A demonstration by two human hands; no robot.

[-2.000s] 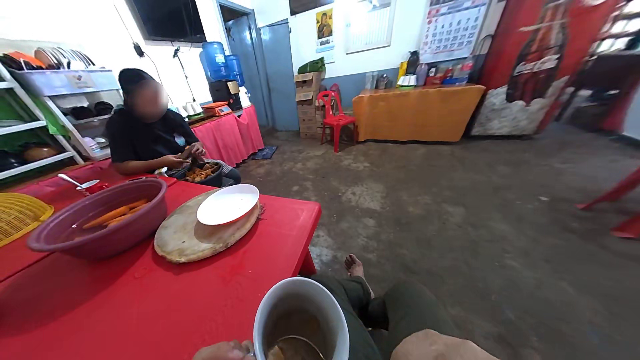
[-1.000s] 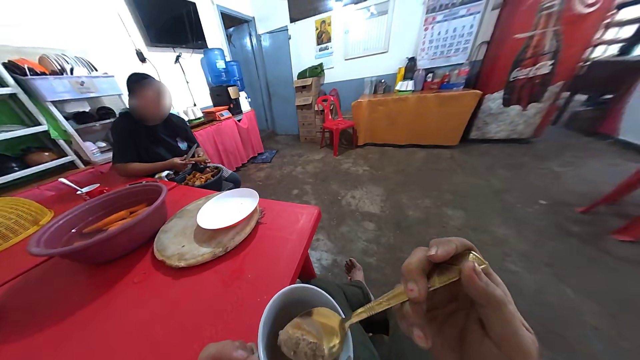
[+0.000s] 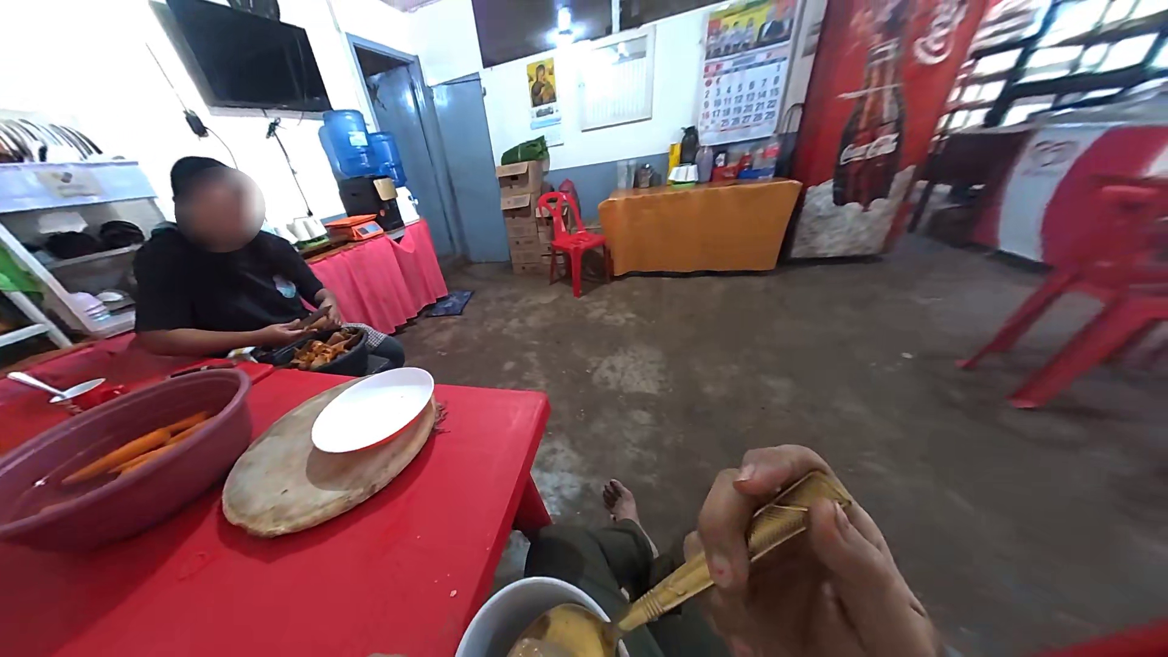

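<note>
My right hand (image 3: 812, 557) grips the patterned handle of a gold-coloured spoon (image 3: 675, 584). The spoon's bowl is down inside a white cup (image 3: 484, 620) at the bottom edge, with some pale food at the spoon. Of my left hand only a sliver shows at the bottom edge, left of the cup; its hold cannot be made out. To the left, on the red table (image 3: 365, 566), a white oval plate (image 3: 374, 411) rests on a round wooden board (image 3: 274, 493). Beside the board is a purple plastic basin (image 3: 219, 456) holding carrots (image 3: 137, 452).
Across the table a person in a black shirt (image 3: 219, 283) holds something over a dark tub of orange pieces (image 3: 328, 351). A red plastic chair (image 3: 575, 239) stands by an orange-draped table (image 3: 698, 228). Another red chair (image 3: 1095, 274) is at the right.
Two seconds ago my right hand was out of view and the spoon lay in the cup. By one second ago the hand held the spoon; it still does, with the spoon's bowl in the cup.
</note>
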